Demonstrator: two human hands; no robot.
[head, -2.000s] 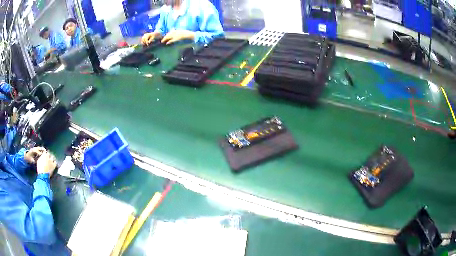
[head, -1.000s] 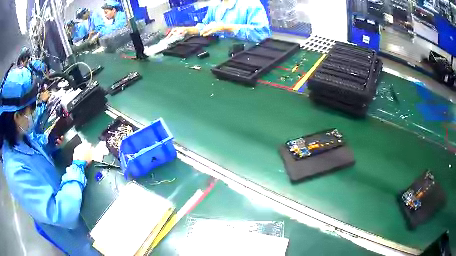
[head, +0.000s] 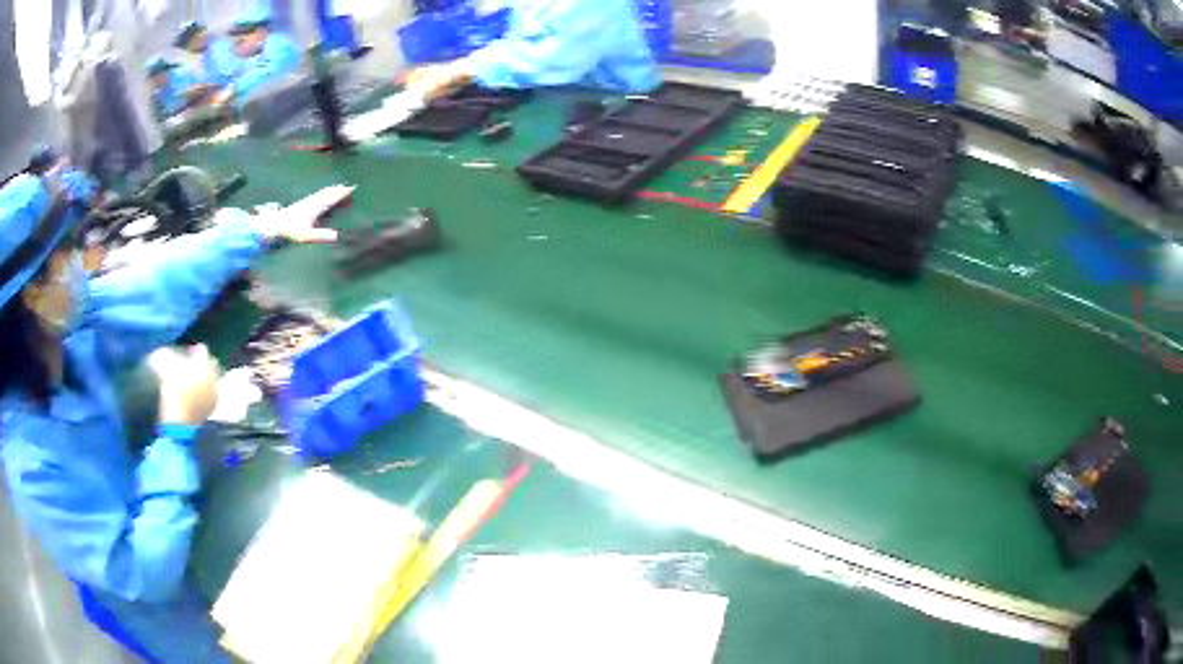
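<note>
Neither of my hands is in the picture. A phone unit (head: 815,355) with a blue-white board at its left end and orange flex lies on a dark foam pad (head: 830,411) on the green conveyor. A second phone unit (head: 1087,472) lies on another dark pad further right. A white component sheet (head: 584,623) lies on the near bench, cut off by the bottom edge. The picture is slightly blurred.
A pale rail (head: 649,490) edges the conveyor. A blue bin (head: 353,379) and white sheets (head: 311,571) are at left. Black trays (head: 872,175) stand stacked beyond. A black fan frame (head: 1126,625) is at lower right. A worker at left reaches over the conveyor.
The neighbour's arm has stretched out over the conveyor towards a dark item, which has moved right. The view has swung right, then slightly back. My hands stay out of view.
</note>
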